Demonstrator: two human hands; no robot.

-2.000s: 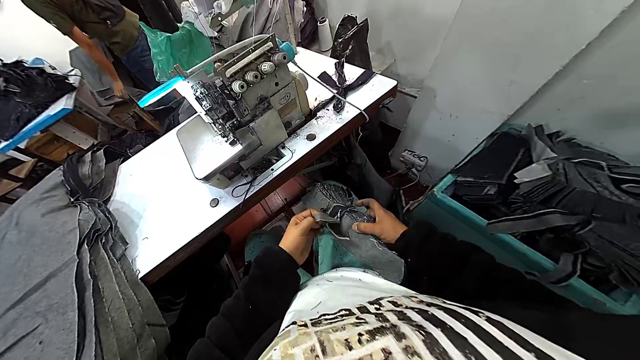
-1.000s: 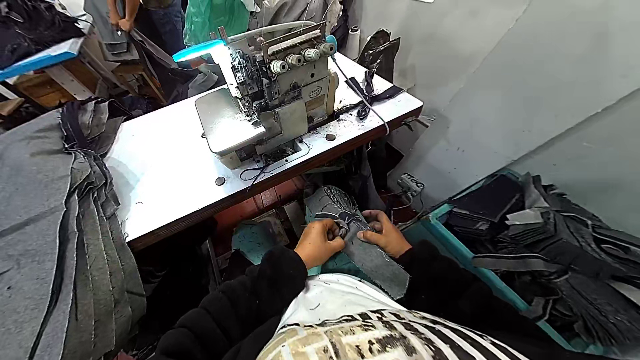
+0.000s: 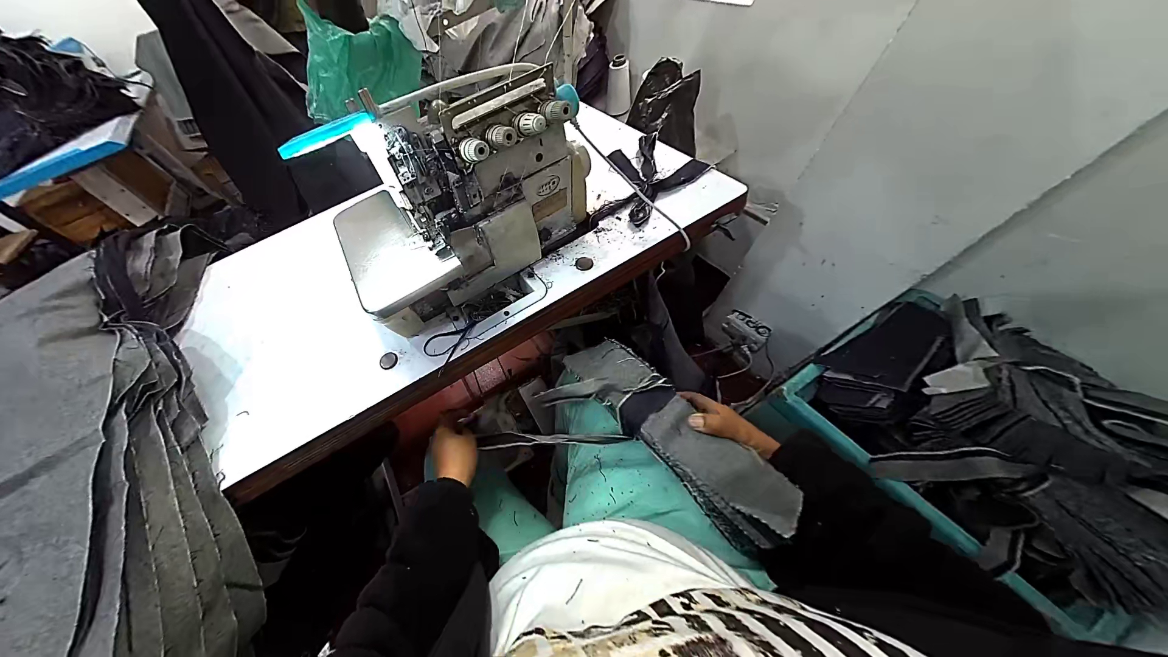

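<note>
Over my lap lies a bundle of grey denim pieces [image 3: 730,470], with a dark strip wrapped around its middle. My right hand [image 3: 727,427] grips the bundle at its right edge, thumb on top. Out to the left, below the table edge, my left hand [image 3: 453,452] is closed on the end of a thin fabric strip [image 3: 547,440], which stretches across to the bundle. Beyond both hands, an overlock sewing machine [image 3: 511,173] stands on a white table [image 3: 283,338].
A teal crate [image 3: 849,438] of dark denim pieces [image 3: 1049,429] stands at right, beside the grey wall. Layered grey fabric [image 3: 173,456] hangs at left. Black scraps [image 3: 652,178] lie on the table behind the machine. A green plastic bag [image 3: 360,64] hangs behind it.
My hands were together at the bundle; my left hand has moved away to the left, with the strip now stretched out. The person at the upper left is no longer in view.
</note>
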